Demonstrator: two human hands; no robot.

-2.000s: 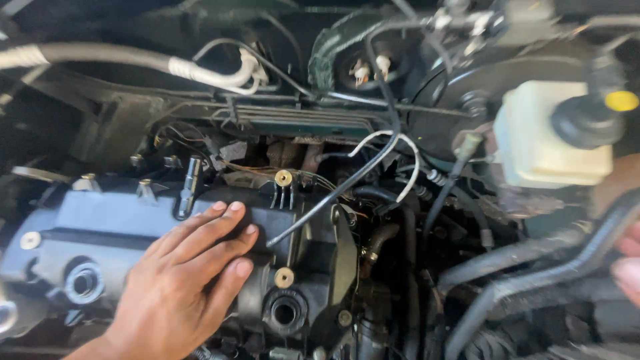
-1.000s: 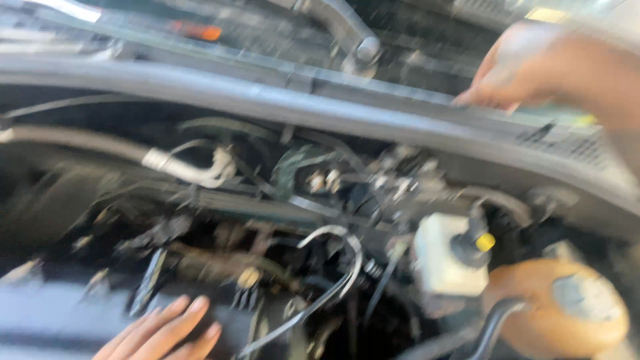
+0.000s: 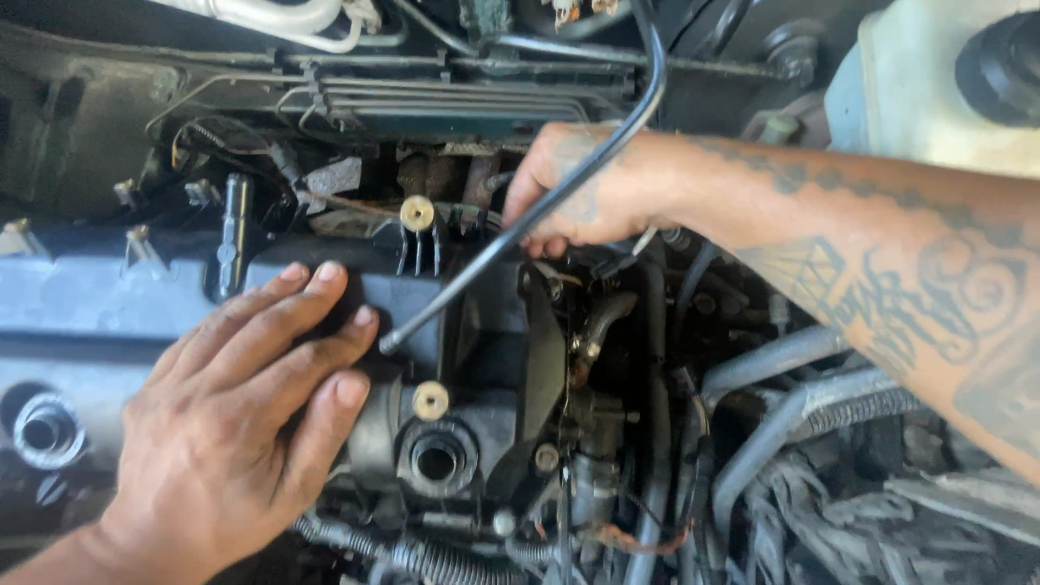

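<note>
My left hand (image 3: 244, 406) lies flat, palm down, on a black plastic engine valve cover (image 3: 325, 313), fingers slightly apart and holding nothing. Beyond the cover's right rear corner, my right hand (image 3: 573, 191) reaches down with curled fingers among wires. Its fingertips are partly hidden, and whether they grip anything cannot be told. A thin black hose (image 3: 520, 231) passes in front of the right hand, its free end resting on the cover near my left fingers. Brass-coloured bushings (image 3: 417, 214) and a round plug hole (image 3: 439, 461) are in the cover.
At the upper right is a whitish fluid reservoir (image 3: 886, 89) with a black cap. Metal lines (image 3: 455, 101) run along the firewall behind the engine. Thick hoses (image 3: 768, 439) fill the right side, and corrugated conduit (image 3: 447, 565) crosses the bottom.
My right hand has come down from the cowl below the windshield to the rear of the engine. The left hand still rests on the cover. The view has moved down and closer.
</note>
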